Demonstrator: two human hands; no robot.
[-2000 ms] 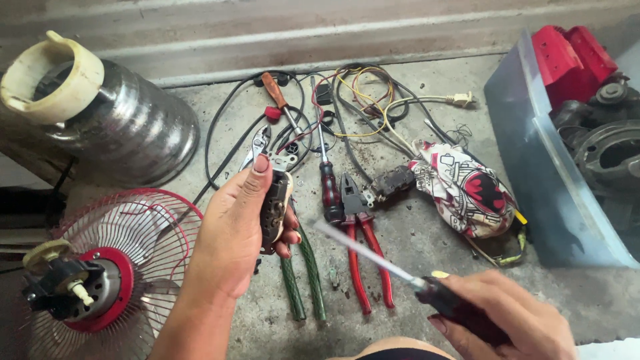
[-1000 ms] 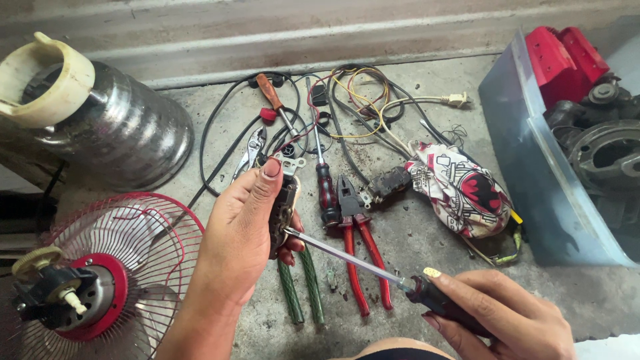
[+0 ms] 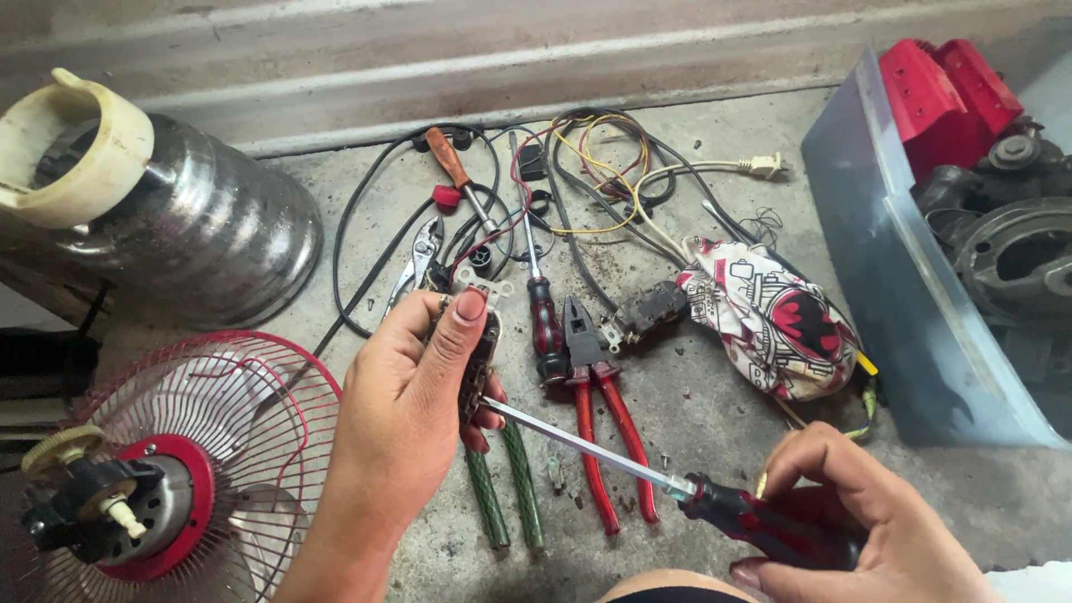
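My left hand (image 3: 419, 377) grips a small dark electrical part with a metal bracket (image 3: 479, 356), held on edge over the floor. A screwdriver (image 3: 586, 448) with a black and red handle is in my right hand (image 3: 846, 519), its tip against the lower end of that part. Below lie combination pliers with red handles (image 3: 615, 444) and a pair of green handles (image 3: 523, 486), partly hidden by my left hand. A second black and red screwdriver (image 3: 546, 331) lies beside the pliers. Slip-joint pliers (image 3: 419, 255) rest near my left fingertips.
A fan with a red-rimmed wire guard (image 3: 314, 410) and a large jar (image 3: 226, 226) stand left. Behind are an orange-handled screwdriver (image 3: 448, 157), coiled wires and a plug (image 3: 762, 166). A dark block (image 3: 649, 310), printed cloth bundle (image 3: 770, 318) and plastic bin of parts (image 3: 938, 310) lie right.
The screwdriver in my right hand, apart from the dark part two seconds ago, has come to touch it. My left hand still holds the part.
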